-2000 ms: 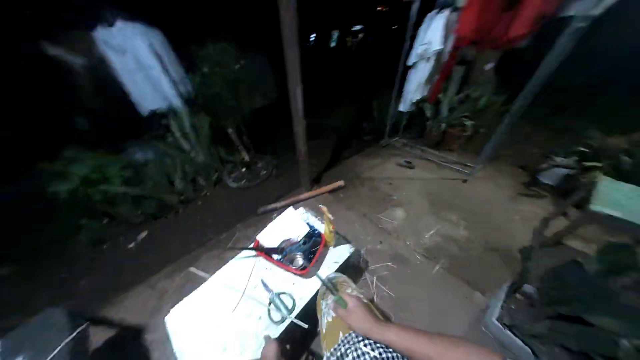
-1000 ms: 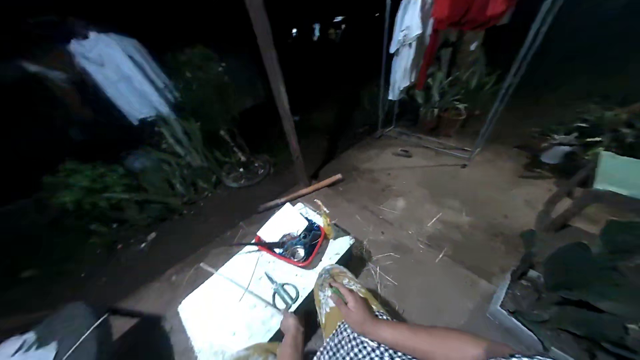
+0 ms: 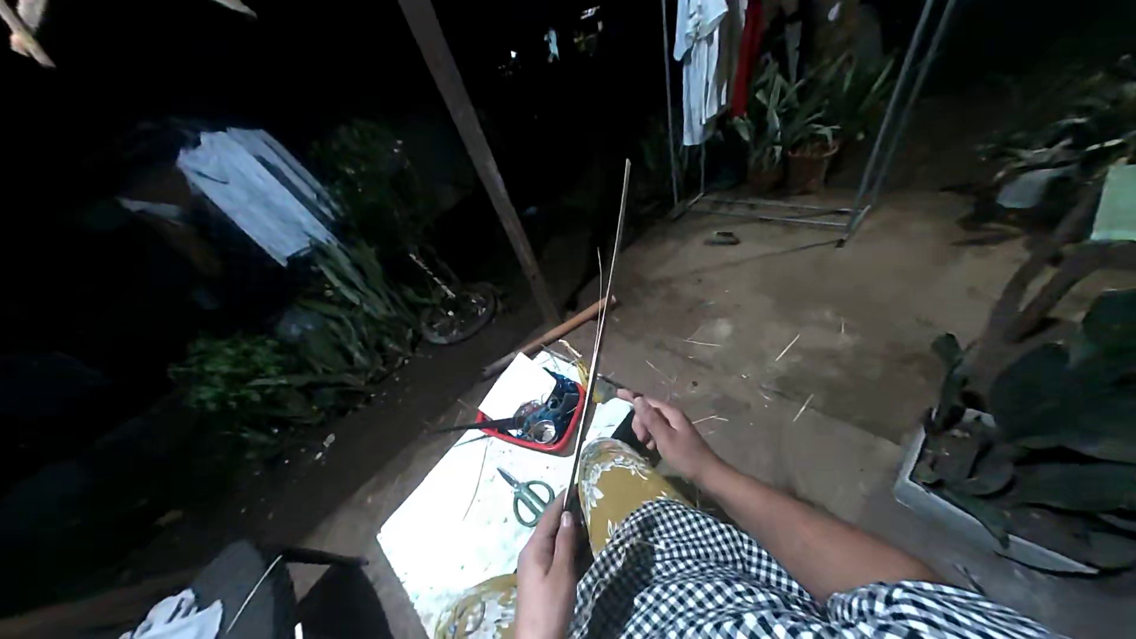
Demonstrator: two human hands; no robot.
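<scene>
My left hand (image 3: 548, 559) is closed on the lower end of a long thin strip (image 3: 603, 328), which points up and away past the basket. My right hand (image 3: 666, 435) is raised above my right knee; a slim dark tool (image 3: 612, 382) seems to stick out from its fingers, its kind not clear. Green-handled scissors (image 3: 530, 503) lie on the white-topped bench (image 3: 444, 524), left of the strip. Behind them a red-rimmed basket (image 3: 532, 444) holds tape rolls and dark tools.
A wooden stick (image 3: 555, 333) lies past the bench, beside a post (image 3: 479, 151). Thin scraps (image 3: 787, 347) are scattered over the dirt ground. A planter (image 3: 985, 524) stands at the right, a dark chair (image 3: 244, 586) at lower left. Clothes (image 3: 701, 71) hang on a metal rack.
The strip lay across the bench one second ago; now it stands raised in my left hand. My right hand has moved forward, off my knee.
</scene>
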